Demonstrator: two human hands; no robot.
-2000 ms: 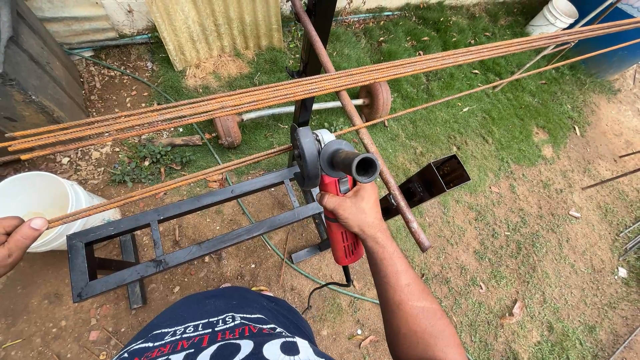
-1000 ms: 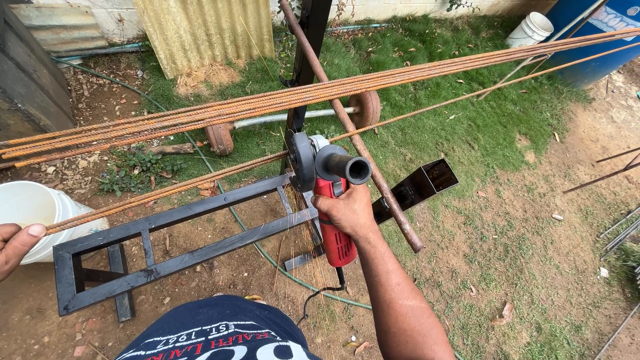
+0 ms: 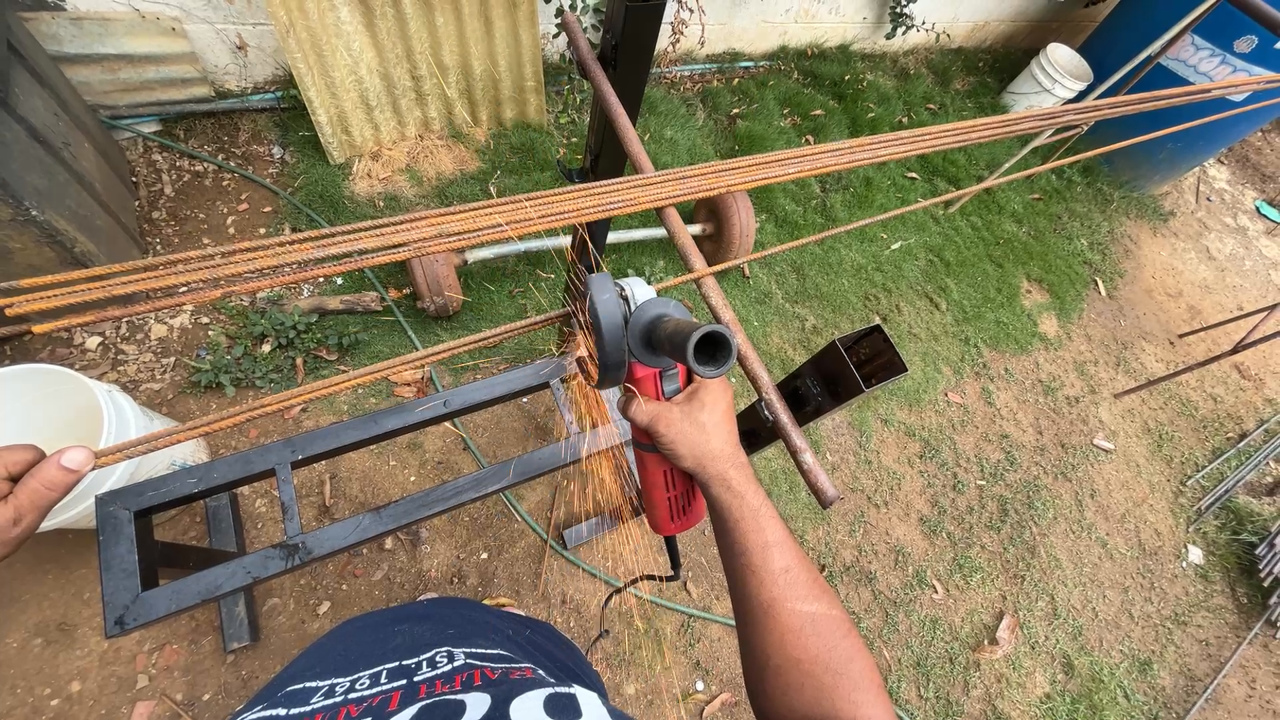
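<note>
My right hand [image 3: 690, 430] grips the body of a red angle grinder [image 3: 664, 478]. Its black guard and disc stand upright against the rusty rebar rods [image 3: 350, 385], and orange sparks [image 3: 600, 460] spray down toward me. A black side handle [image 3: 690, 343] points up from the tool, with no hand on it. At the far left, my left hand [image 3: 38, 488] pinches the near ends of these rods between thumb and fingers. Below the rods lies a black steel frame [image 3: 380, 525]. The exact contact of disc and rod is hidden by the guard.
More rebar [image 3: 520, 205] lies across a rusty pipe [image 3: 720, 300] and a black post [image 3: 622, 100]. A white bucket [image 3: 45, 410] stands by my left hand. A green hose [image 3: 500, 490] and the grinder's cord [image 3: 635, 583] run below. A wheeled axle [image 3: 580, 243] sits behind; a blue barrel [image 3: 1150, 110] is far right.
Sparks, faint one second ago and not seen two seconds ago, now spray thickly below the grinder. Both hands keep their holds.
</note>
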